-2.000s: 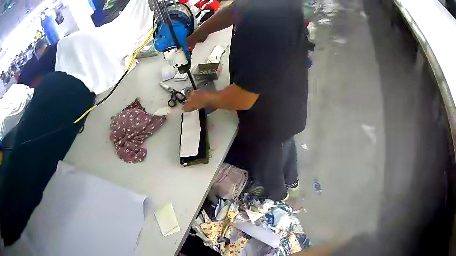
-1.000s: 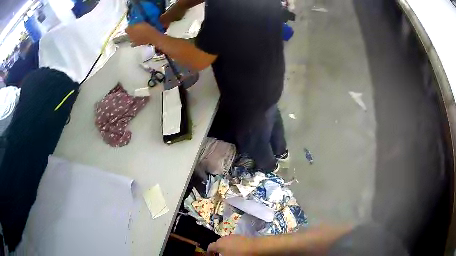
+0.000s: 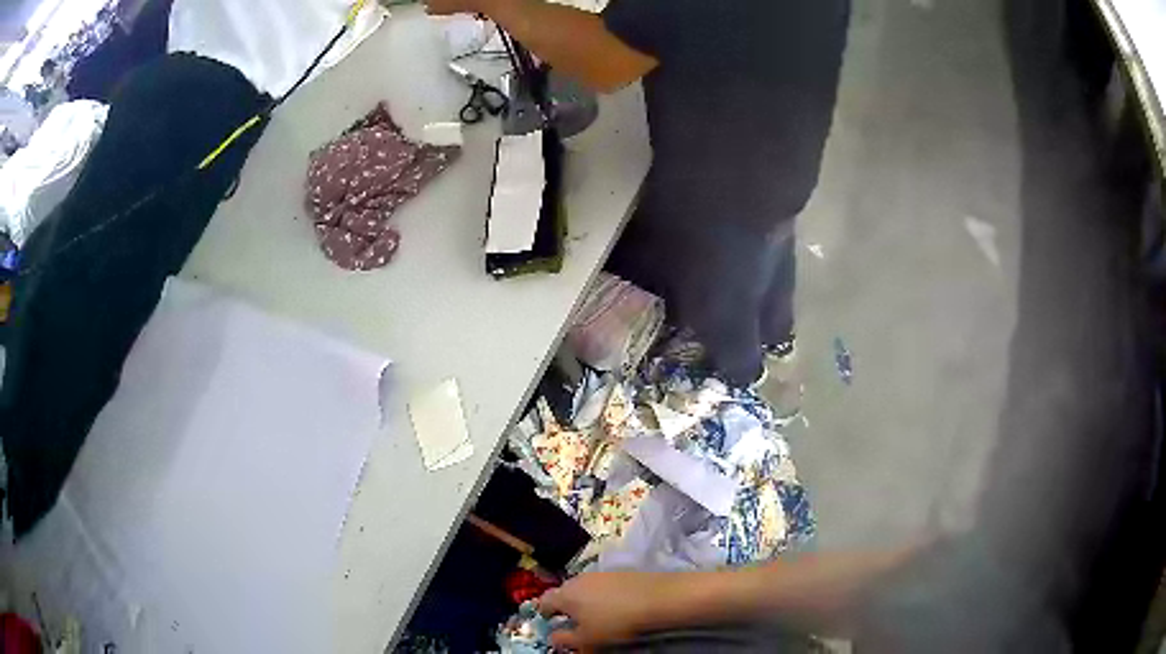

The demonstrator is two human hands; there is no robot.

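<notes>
My right hand [image 3: 595,611] reaches in from the lower right, under the table's near edge. Its fingertips are at a blue-white scrap [image 3: 527,629], beside a small red cloth [image 3: 527,584]. Whether the fingers grip the scrap cannot be told. A loose heap of blue-white and cream floral fabric scraps [image 3: 767,479] lies on the floor beyond my hand, with flat pale pieces [image 3: 684,473] on it. My left hand is not in view.
The white table [image 3: 428,319] holds a maroon dotted cloth [image 3: 365,192], a dark stack with a white strip [image 3: 515,198], shears [image 3: 482,102], cream cards [image 3: 440,424], a white sheet [image 3: 243,447] and dark green cloth [image 3: 115,281]. A person [image 3: 735,128] stands at its far edge.
My right forearm, only a blur at the bottom edge before, now reaches in with the hand at the scraps. The view has tilted down, and the blue machine has left the picture.
</notes>
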